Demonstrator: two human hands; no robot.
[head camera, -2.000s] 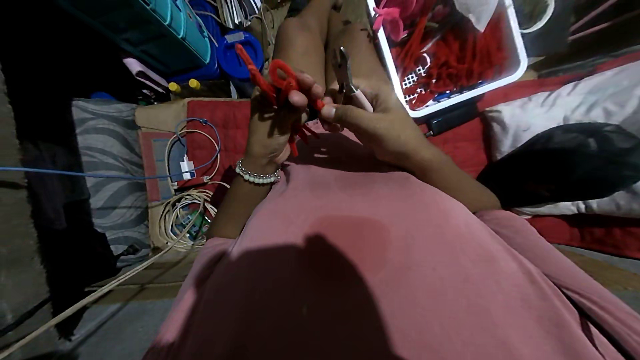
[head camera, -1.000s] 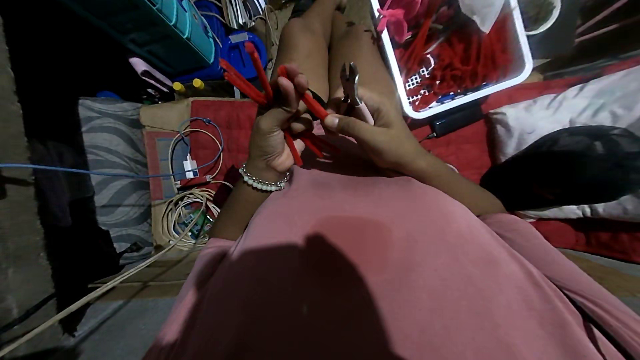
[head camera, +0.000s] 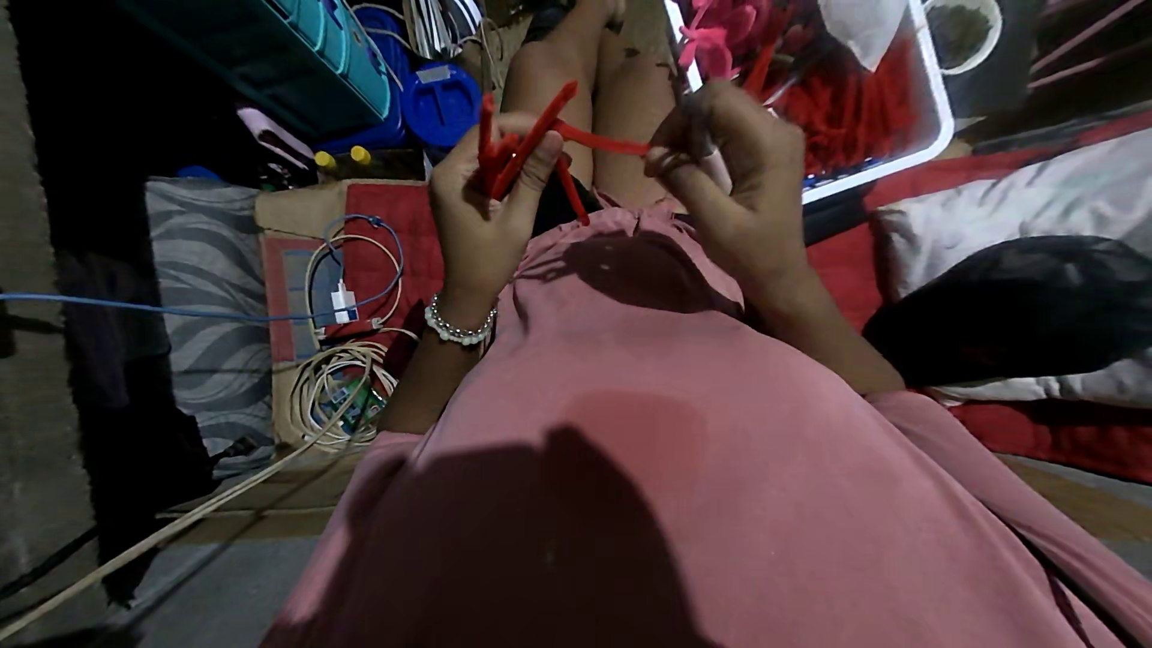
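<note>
My left hand (head camera: 490, 193), with a beaded bracelet at its wrist, holds a bundle of bent red fuzzy strips (head camera: 531, 148), which look like pipe cleaners. One strip runs from it across to my right hand (head camera: 733, 166), whose thumb and finger pinch its far end. The light handle of a pair of pliers (head camera: 715, 169) shows within my right palm; the jaws are mostly hidden. Another strip end hangs down over the pink garment (head camera: 630, 378) on my lap.
A white-rimmed tray (head camera: 940, 126) with red strips and pink pieces lies at the upper right. A black bag (head camera: 1017, 310) rests on a pale pillow (head camera: 954, 220) at right. Coiled cables (head camera: 333, 387) lie at left, below a blue round lid (head camera: 441, 103) and a teal container (head camera: 297, 63).
My hands have moved apart, with a red strip now stretched between them. The pliers' jaws, plain to see before, are now mostly hidden by my right hand.
</note>
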